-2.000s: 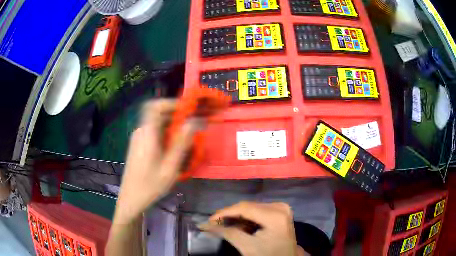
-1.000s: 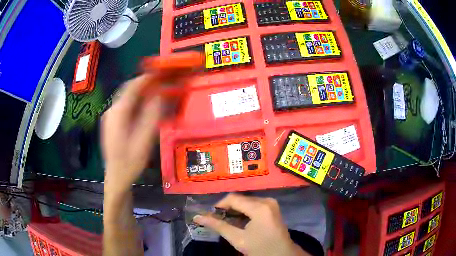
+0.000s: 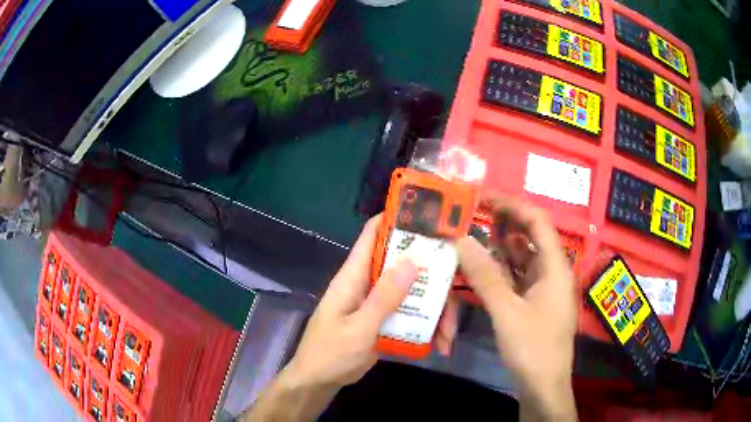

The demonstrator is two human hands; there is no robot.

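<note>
An orange phone back [image 3: 422, 280] with a large white label and a dark camera area stands nearly upright in front of me. My left hand [image 3: 342, 317] holds it, thumb on the label. My right hand [image 3: 527, 305] is blurred at its right edge; whether it grips anything is unclear. A shiny transparent piece [image 3: 449, 158] shows just above the phone's top end. Behind my right hand, another orange phone lies mostly hidden in the red tray [image 3: 594, 229]. A white paper slip [image 3: 557, 179] lies in the phone-free pocket above.
Keypad phones [image 3: 568, 103] lie face up in other pockets. One keypad phone [image 3: 627, 309] lies askew over the lower right pocket. A barcode scanner [image 3: 395, 144], dark mouse [image 3: 230, 136], mouse mat [image 3: 284, 78] and labelled orange item [image 3: 296, 23] are on the left. Stacked trays [image 3: 123, 330] stand lower left.
The view has swung left. My left hand has brought an orange phone from over the tray to in front of me. My right hand has risen from below the tray to the phone's side.
</note>
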